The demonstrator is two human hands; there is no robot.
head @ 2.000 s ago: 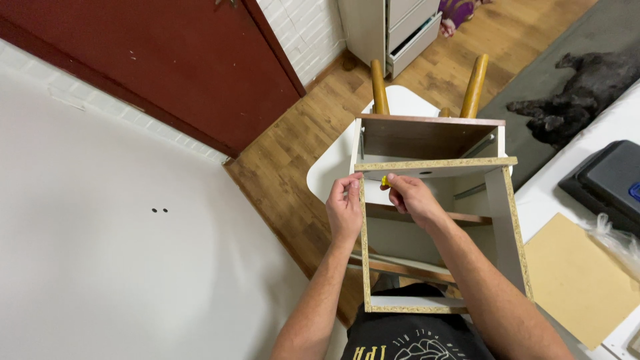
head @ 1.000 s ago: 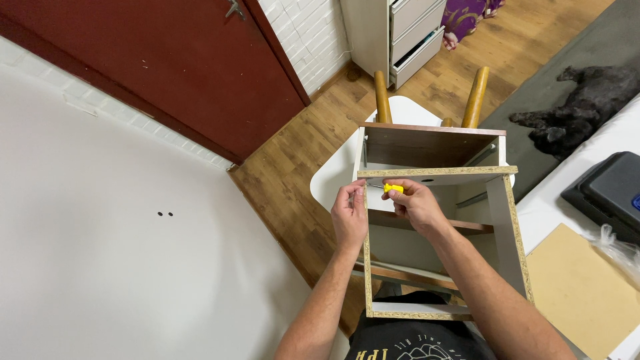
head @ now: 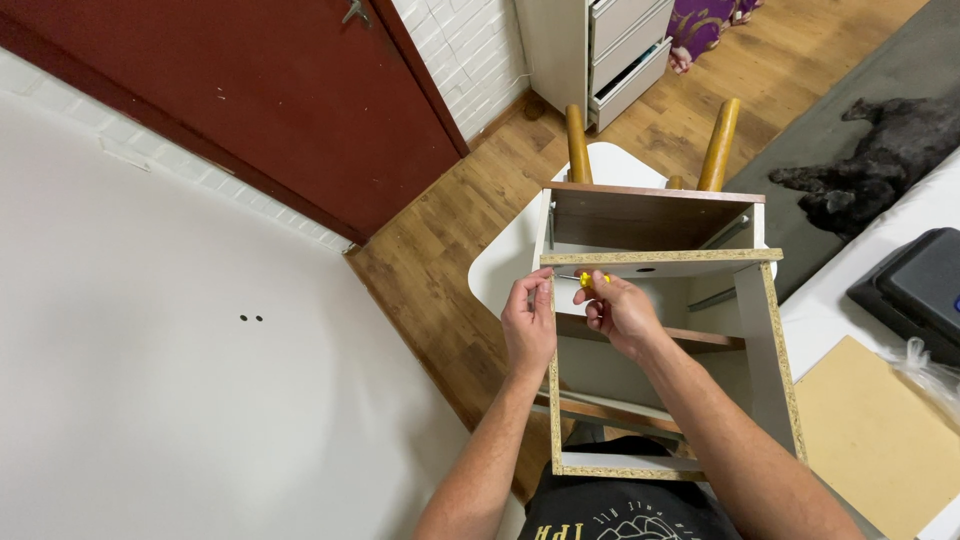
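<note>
My right hand (head: 621, 311) is closed around the yellow handle of a short screwdriver (head: 589, 280). Its metal shaft points left, to the inner far-left corner of a particleboard drawer frame (head: 660, 256). My left hand (head: 531, 319) is at that same corner, its fingertips pinched by the screwdriver's tip; whether they hold a screw is too small to tell. The drawer frame has raw chipboard edges and a dark hole in its far panel. It rests over an open cabinet carcass (head: 658, 193) with brown boards and metal drawer runners.
A white stool or chair (head: 495, 262) with wooden legs (head: 720, 146) lies beyond. On the right are a black case (head: 919, 289), a tan board (head: 877, 427) and a plastic bag (head: 919, 360). A black dog (head: 862, 172) lies on a grey surface. A white wall (head: 187, 375) fills the left.
The yellow handle, plain to see between the fingers one second ago, is now more covered by my right hand. My left hand stays at the same corner.
</note>
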